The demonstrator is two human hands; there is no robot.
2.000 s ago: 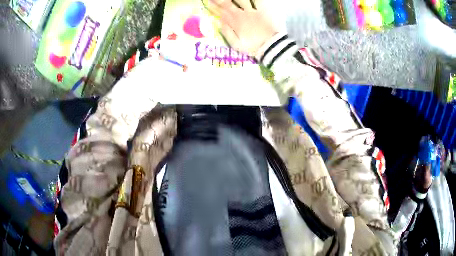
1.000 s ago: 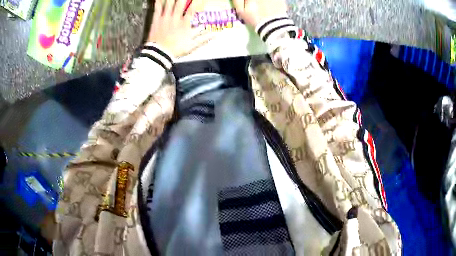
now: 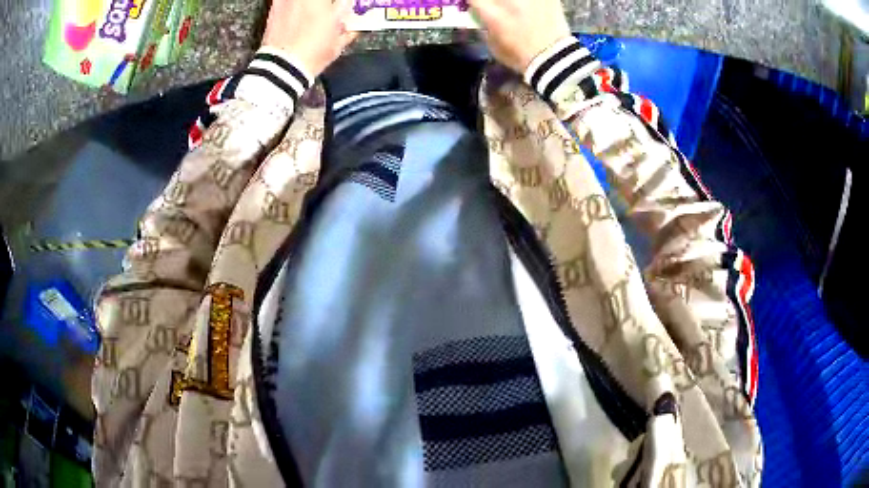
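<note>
A printed display box (image 3: 412,14) lies at the top edge of the view, with purple lettering and the word "BALLS" on its near edge; the rest is cut off. My left hand (image 3: 307,33) is at the box's left side and my right hand (image 3: 522,30) at its right side. Both hands are cut off by the top edge, and most fingers are out of view. The hands hold the box between them. No loose balls show.
Finished green and white boxes (image 3: 100,43) lie on the speckled grey tabletop (image 3: 33,100) at upper left. A smooth blue bin (image 3: 657,86) is below the table edge at right; blue ribbed crates (image 3: 824,381) are lower right. Striped tape (image 3: 81,245) marks the floor.
The box and both hands have shifted up towards the top edge of the view. My left hand came onto the box's left side. The balls seen at upper right are out of view.
</note>
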